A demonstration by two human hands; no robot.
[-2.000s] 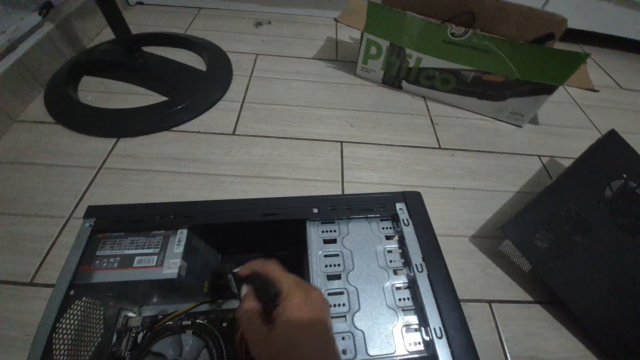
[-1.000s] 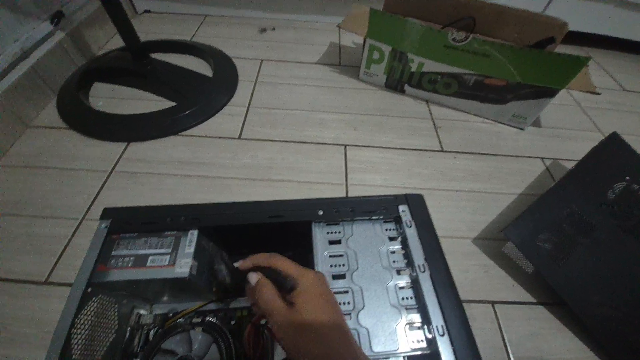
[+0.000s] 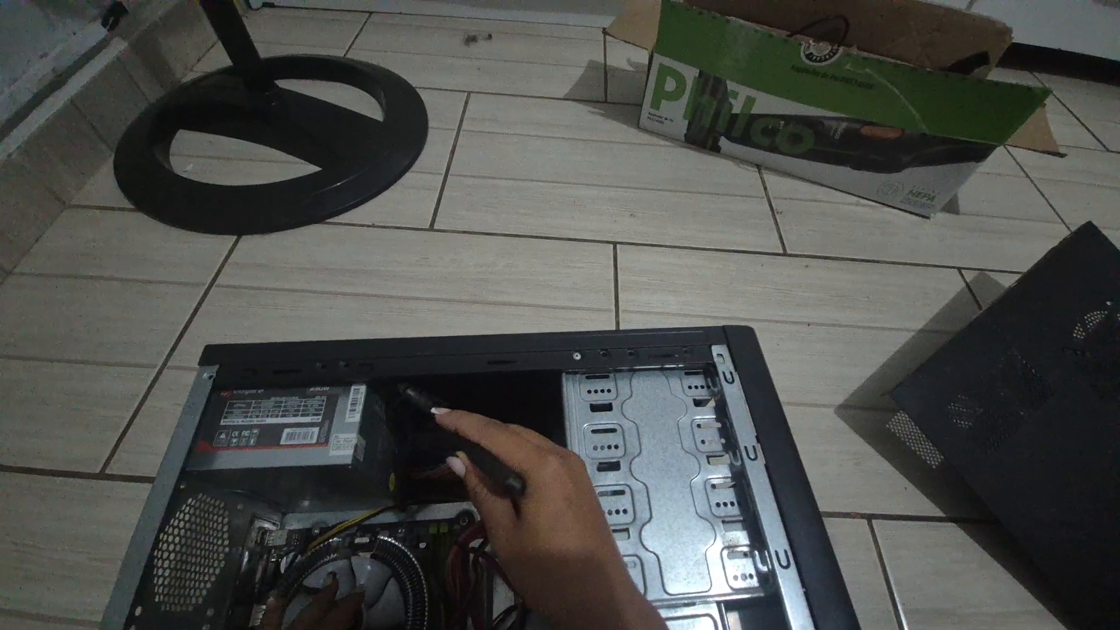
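Observation:
An open desktop computer case (image 3: 652,339) lies on its side at the bottom of the head view. My right hand (image 3: 534,490) holds a slim black tool (image 3: 490,468), perhaps a brush. Its far end points into the dark bay just right of the power supply (image 3: 280,429); whether it touches anything there is unclear. Fingers of my left hand (image 3: 328,605) show at the bottom edge, over the grey processor cooler fan (image 3: 372,577); the rest of that hand is out of view. Dark red and black cables (image 3: 464,560) lie beside the fan, partly behind my right hand. Metal drive cage (image 3: 665,472) stands on the right.
The case rests on a pale tiled floor (image 3: 420,284). A black round stand base (image 3: 271,188) is at the upper left, near the wall. An open green and white Philco cardboard box (image 3: 814,114) stands at the upper right. A black perforated panel (image 3: 1006,402) is at the right edge.
The tool's far end has moved up beside the power supply, toward the case's far edge. Fingers of my left hand now show over the fan, where none showed before.

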